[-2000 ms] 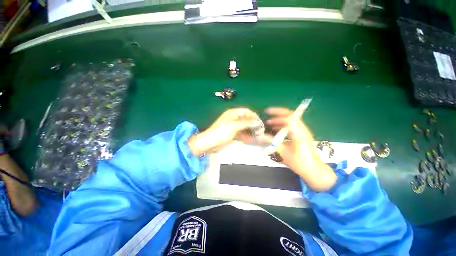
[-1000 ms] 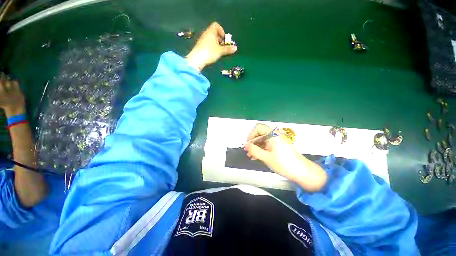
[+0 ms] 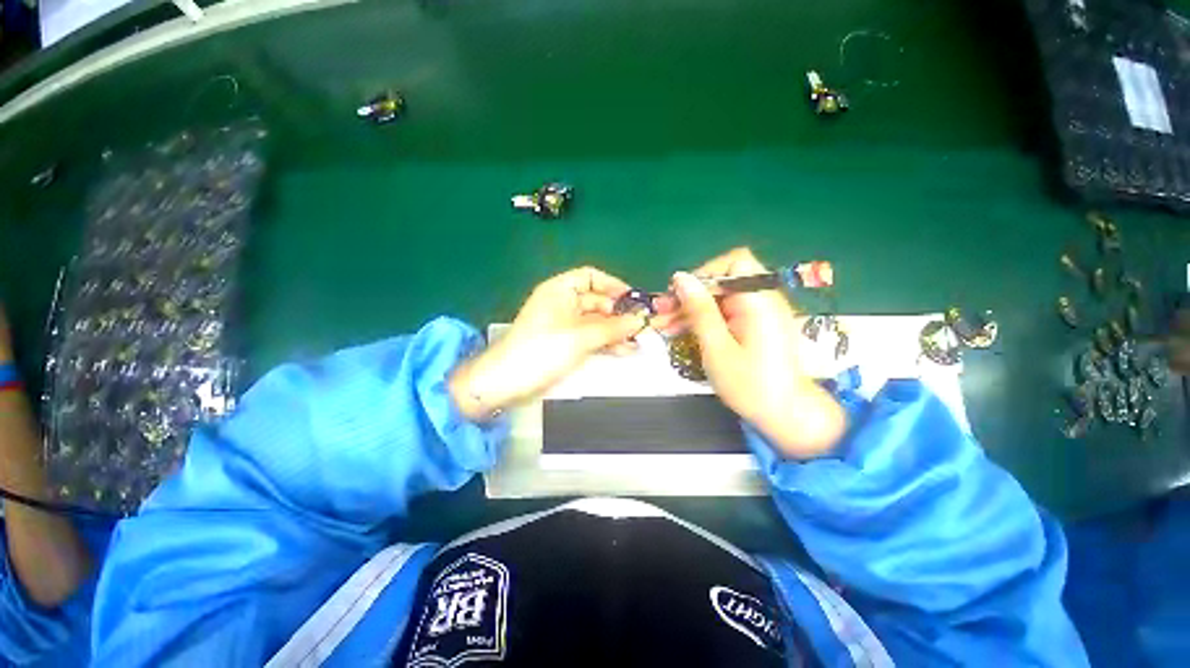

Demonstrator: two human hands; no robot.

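Note:
My left hand [image 3: 568, 324] pinches a small dark round module [image 3: 636, 304] at its fingertips, above the upper edge of the white sheet [image 3: 516, 472]. My right hand [image 3: 744, 342] holds a slim pointed hand tool [image 3: 753, 282] like a pen, its reddish end pointing right. The tool's tip is hidden at the fingers, close to the module. A small gold cluster [image 3: 688, 356] lies on the sheet, partly hidden by my right hand. A long black strip [image 3: 640, 425] lies on the sheet below my hands.
Modules with white tabs [image 3: 546, 200] lie on the green surface. A clear blister tray [image 3: 157, 300] is at left, beside another person's arm [image 3: 37, 522]. Dark stacked trays [image 3: 1109, 111] are at upper right. Curved pieces [image 3: 1116, 372] lie loose at right, with a few near the sheet.
My left hand has come back from the far module area with a module and now meets my right hand. My right hand has risen from the black strip, tool still held.

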